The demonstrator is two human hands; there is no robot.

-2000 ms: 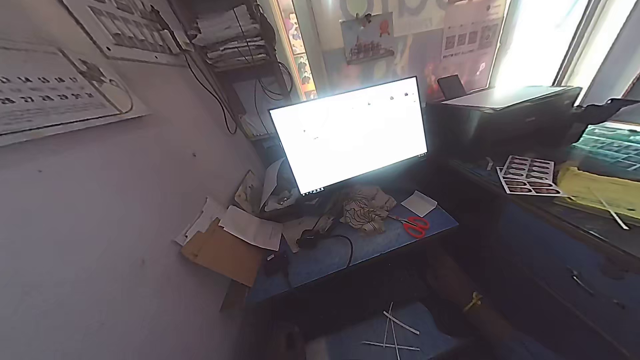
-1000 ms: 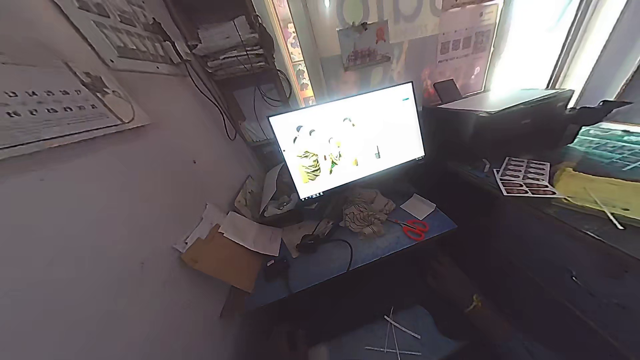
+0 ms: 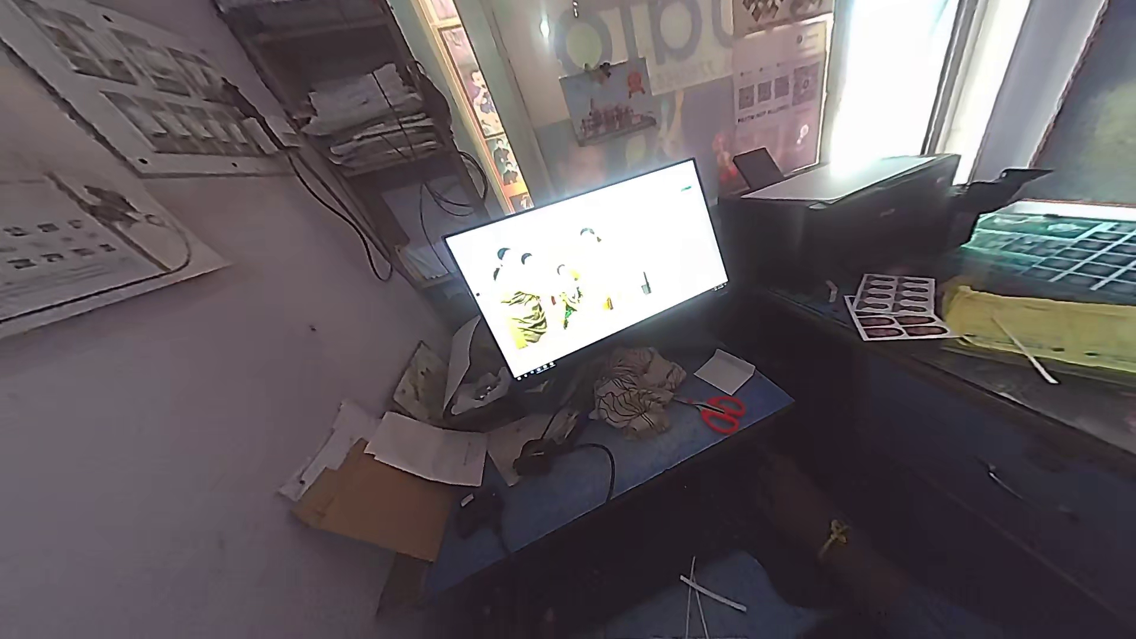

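Note:
My right hand (image 3: 785, 488) is in deep shadow below the right end of the blue desk (image 3: 657, 466), with a yellow band (image 3: 834, 538) at the wrist. Its fingers blend into the dark, so whether it holds anything is hidden. At the bottom edge, left of centre, a faint dark shape may be my left hand; its pose cannot be made out. Above the desk stands a lit monitor (image 3: 595, 266) with a picture of several figures on white. Red-handled scissors (image 3: 723, 414) lie beside a crumpled patterned cloth (image 3: 637, 390) and a white paper piece (image 3: 726, 371).
Papers (image 3: 426, 448) and brown cardboard (image 3: 377, 501) jut over the desk's left end. A black cable (image 3: 611, 457) curls across it. On the right counter are a printer (image 3: 852, 209), photo sheets (image 3: 896, 306) and a yellow packet (image 3: 1047, 328). White strips (image 3: 713, 593) lie on a lower blue surface.
The monitor showed a mostly white screen with small icons two seconds ago; now it shows a picture with several figures. The scissors, cloth and papers lie as before.

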